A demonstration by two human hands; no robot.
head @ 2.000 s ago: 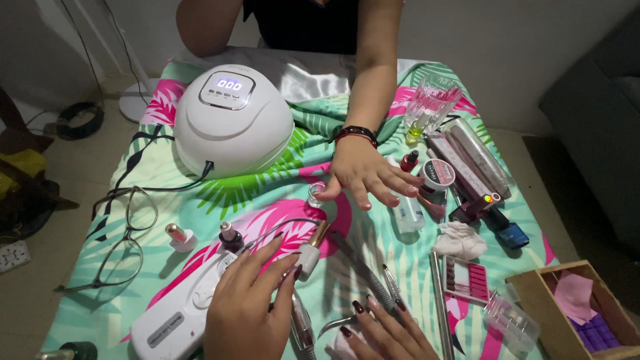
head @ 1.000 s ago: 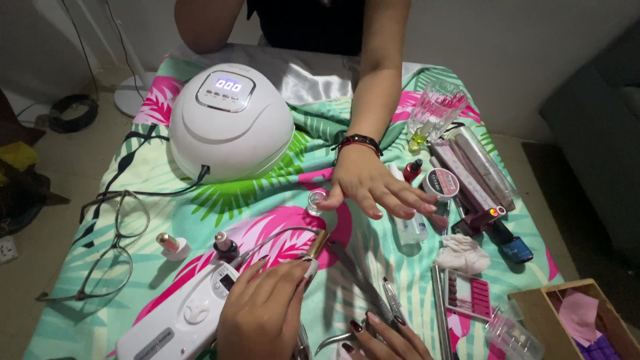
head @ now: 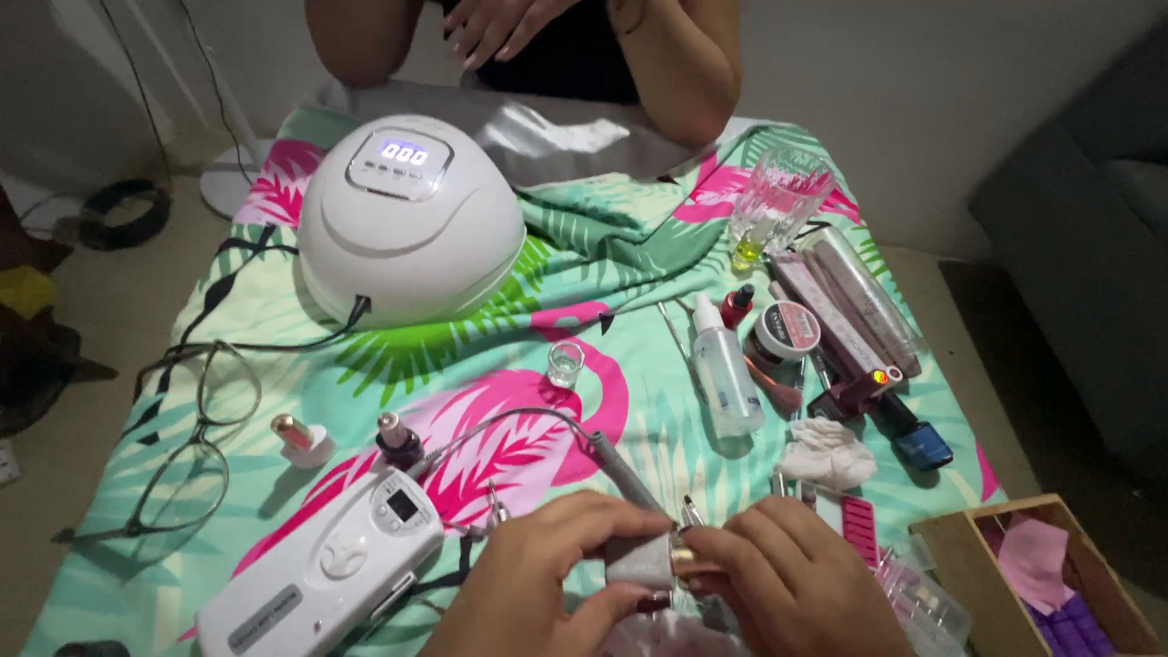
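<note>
Near the front edge of the table, my left hand (head: 557, 566) holds a small bottle with a pale grey-white body (head: 639, 561). My right hand (head: 785, 575) has its fingers on the bottle's gold cap (head: 689, 555), close against the left fingers. Just beyond the hands lie a grey nail drill handpiece (head: 625, 470) on its cable and some metal tool tips. To their left rests the white nail drill control unit (head: 319, 566). A small clear glass cup (head: 566, 365) stands farther back.
A white nail lamp (head: 411, 228) stands at the back left, eyeglasses (head: 196, 447) before it. On the right are a clear squeeze bottle (head: 727, 374), a round jar (head: 783, 333), polish bottles, a crumpled white wipe (head: 826, 453) and a wooden box (head: 1049, 584). Another person sits opposite.
The other person's outstretched hand has left the table and is drawn back to their body. My hands have come together, the right now at the bottle's gold cap.
</note>
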